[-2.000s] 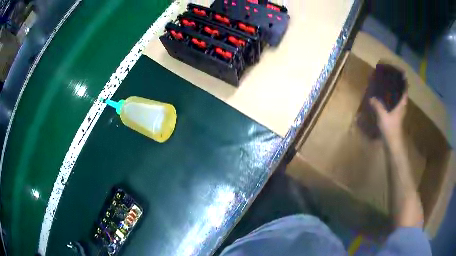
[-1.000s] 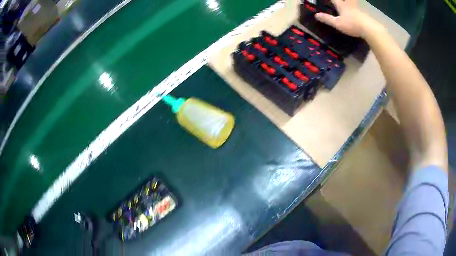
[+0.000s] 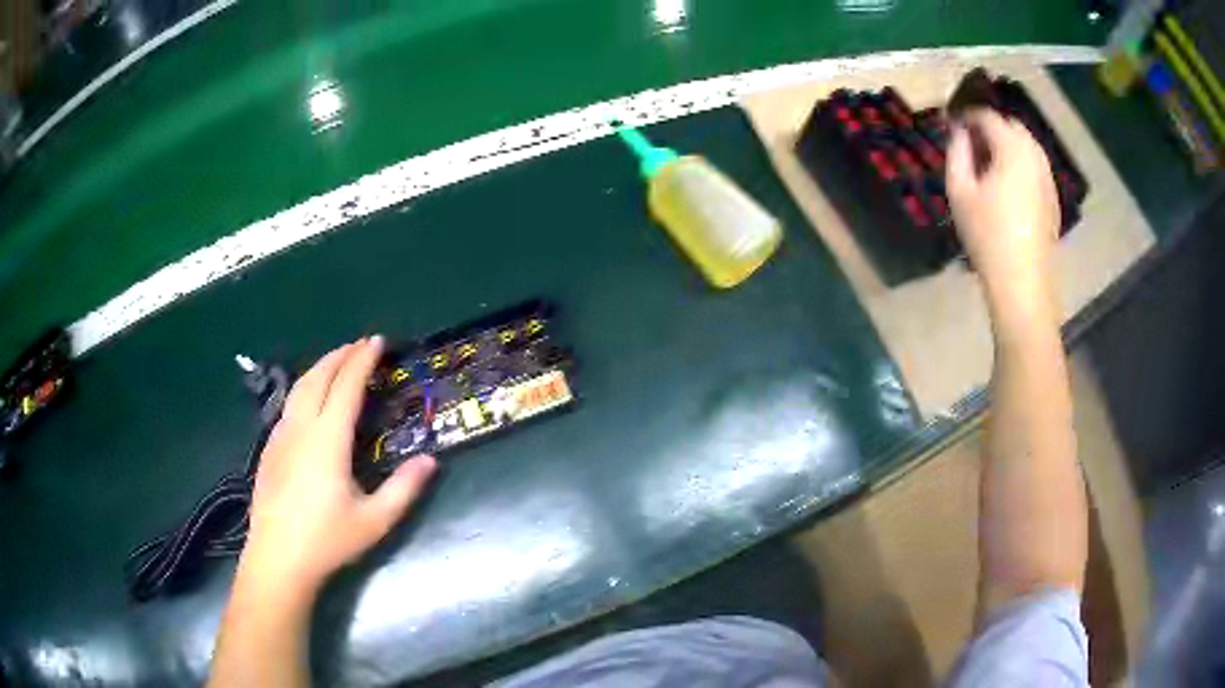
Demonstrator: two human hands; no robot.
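A black power strip base (image 3: pixel 464 390) lies open on the dark green bench, showing brass contacts, thin wires and a pale circuit board. My left hand (image 3: pixel 316 450) grips its left end, fingers at the far edge and thumb at the near edge. Black top covers with red spots (image 3: pixel 880 168) stand in rows on a cardboard sheet (image 3: pixel 927 363). My right hand (image 3: pixel 1005 195) is over these covers, fingers bent and blurred; whether it grips one is unclear. A yellow squeeze bottle (image 3: pixel 712 222) with a teal nozzle lies between base and covers. A black power cord (image 3: pixel 202 531) lies left of the base, partly behind my left hand.
A green conveyor belt (image 3: pixel 443 81) runs behind a scuffed white rail (image 3: pixel 376 188). Another open base (image 3: pixel 38 383) is at the far left edge. A cardboard box (image 3: pixel 893 565) stands below the bench edge at right. Yellow and blue items (image 3: pixel 1189 101) are at the upper right.
The view has swung right. My left hand has come in and taken the base, which now lies more level across the view. My right hand remains at the covers, with its fingers more bent.
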